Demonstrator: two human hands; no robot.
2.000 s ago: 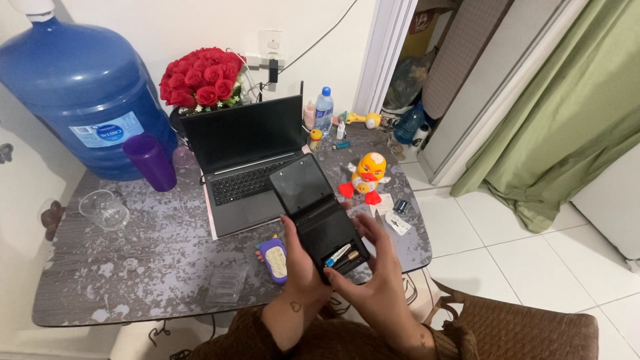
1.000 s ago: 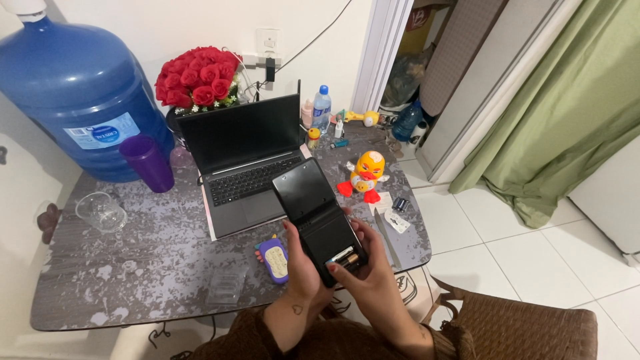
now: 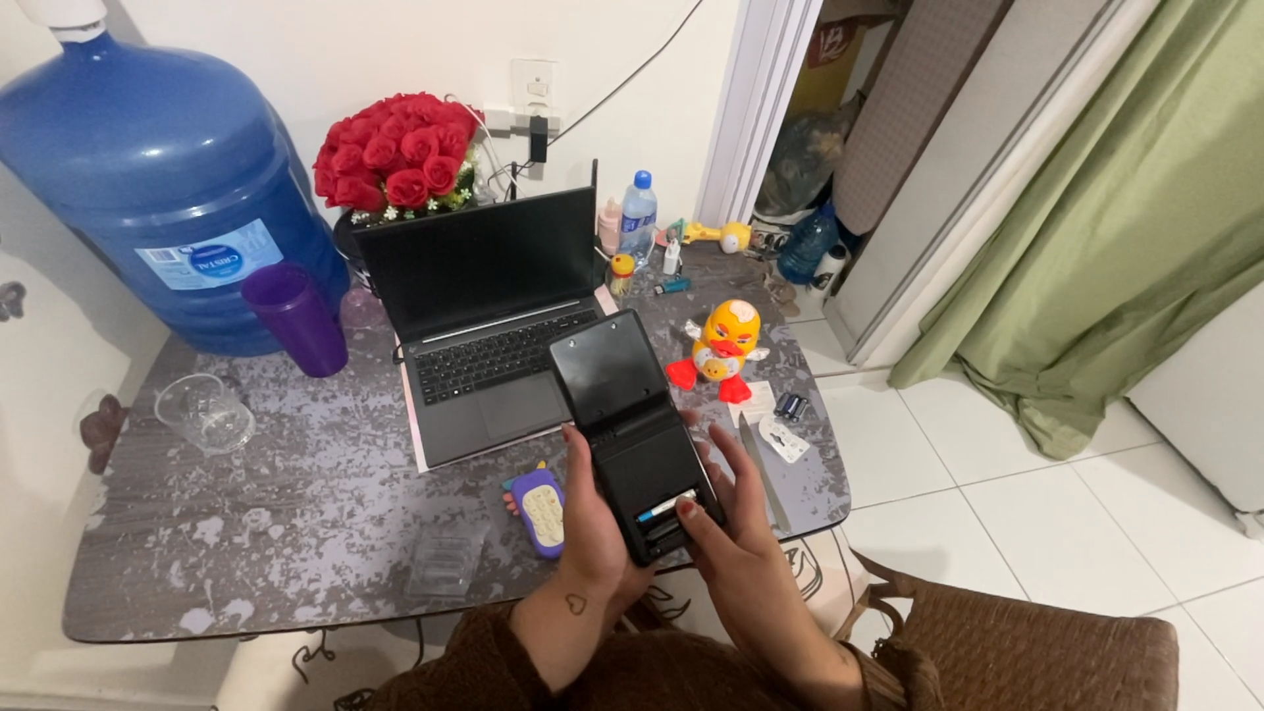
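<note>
A black hinged device (image 3: 642,454), its lid folded back, is held over the table's front edge between my two hands. My left hand (image 3: 592,523) grips its left side from below. My right hand (image 3: 736,504) holds the lower right side, the thumb pressing at a blue and white battery (image 3: 667,506) in the compartment near the bottom. Beside that battery the compartment looks dark; its inside is partly hidden by the thumb. To the right lie several dark batteries (image 3: 792,406), a white card piece (image 3: 783,440) and a knife (image 3: 765,474). A yellow toy duck (image 3: 729,341) stands behind them.
An open laptop (image 3: 494,395) sits behind the device. On the left are a clear glass (image 3: 205,415), a purple cup (image 3: 296,321) and a large blue water jug (image 3: 188,188). A purple toy (image 3: 539,512) and clear plastic packaging (image 3: 446,561) lie near the front. A woven chair (image 3: 1027,632) is at the right.
The battery with a copper-colored end, seen in the compartment earlier, no longer shows there. Both hands still hold the device in about the same place.
</note>
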